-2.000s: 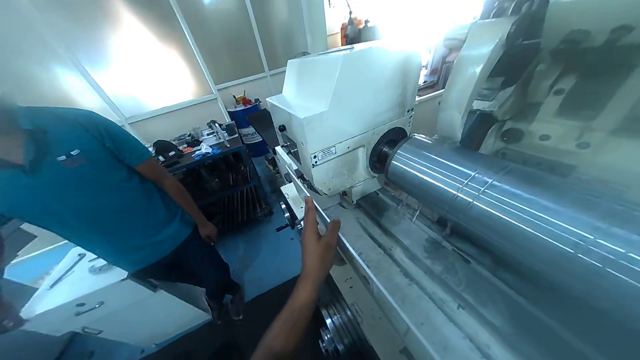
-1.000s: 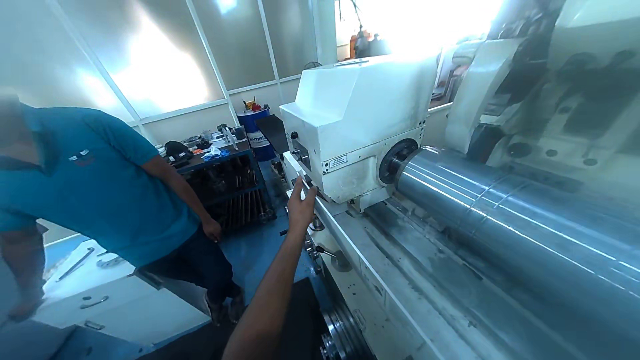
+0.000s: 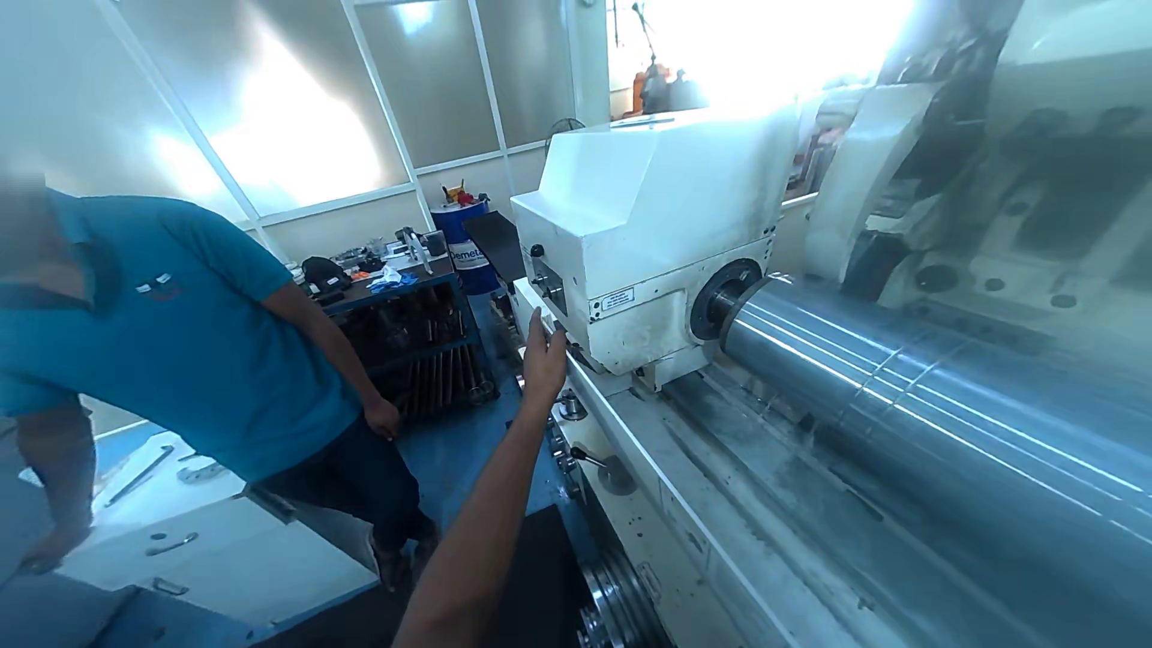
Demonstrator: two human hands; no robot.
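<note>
My left hand (image 3: pixel 544 360) reaches forward to the far end of a long white splash guard (image 3: pixel 670 490), at its top edge, with fingers pointing up and partly spread; whether they grip the edge is unclear. Just beyond it stands the white tailstock-like housing (image 3: pixel 630 198) of a large cylindrical grinding or turning machine, with a black-knobbed lever (image 3: pixel 537 252) on its near face. To the right, a large shiny metal cylinder (image 3: pixel 900 378) lies horizontally, its left end at the housing's dark round spindle (image 3: pixel 720 301). My right hand is out of view.
A person in a teal shirt (image 3: pixel 180 333) stands at the left beside a white cabinet (image 3: pixel 180 558). Behind are a dark tool rack (image 3: pixel 409 351) and a blue drum (image 3: pixel 465 256). A lever (image 3: pixel 589 459) and metal handwheel-like rings (image 3: pixel 621 594) stick out below the guard.
My left hand has moved from over the guard's middle part, fingers spread, forward to its far end by the housing. The view has shifted slightly.
</note>
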